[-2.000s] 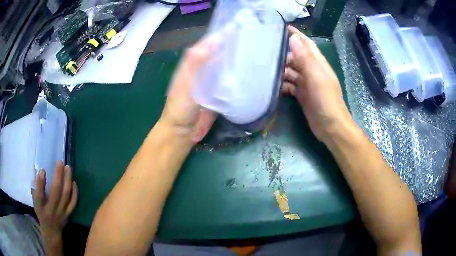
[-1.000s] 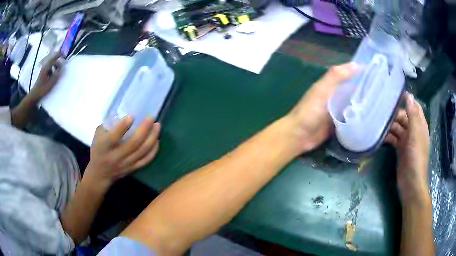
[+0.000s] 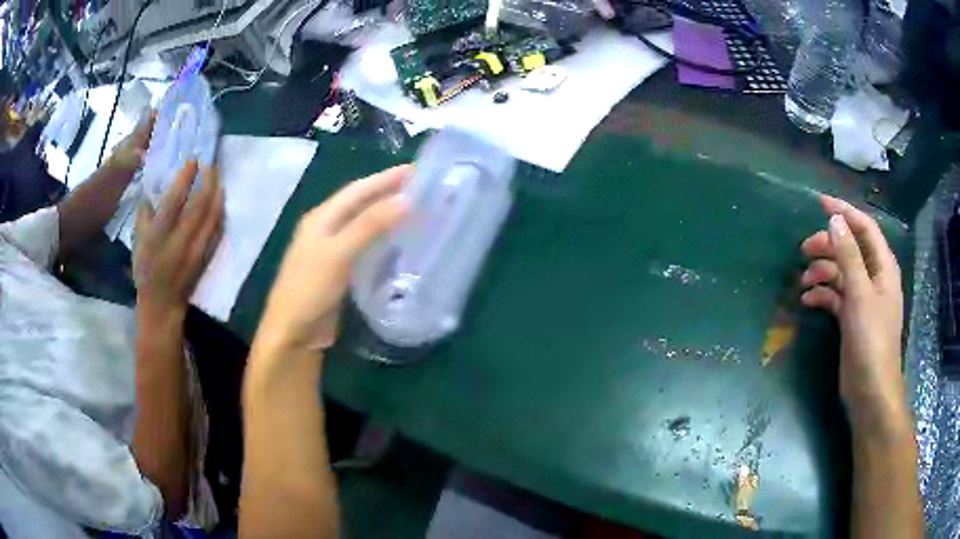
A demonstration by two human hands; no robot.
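Observation:
A frosted plastic housing, oblong with rounded ends, is at the left middle of the green bench, tilted and slightly blurred. A raised channel and a small round port show on it. My left hand grips its left side, the fingertips partly over the shell. I cannot tell whether its lower end touches the bench. My right hand is at the right, empty, fingers apart and half curled, away from the housing.
At the left a co-worker holds another frosted housing in both hands, beside white paper. Circuit boards lie at the back. A purple pad, a clear bottle and crumpled plastic are back right. Bubble wrap lies along the right edge.
My left hand has carried the housing from right to left across the bench. My right hand has let go of it. The co-worker has lifted the other housing from the bench toward the back left.

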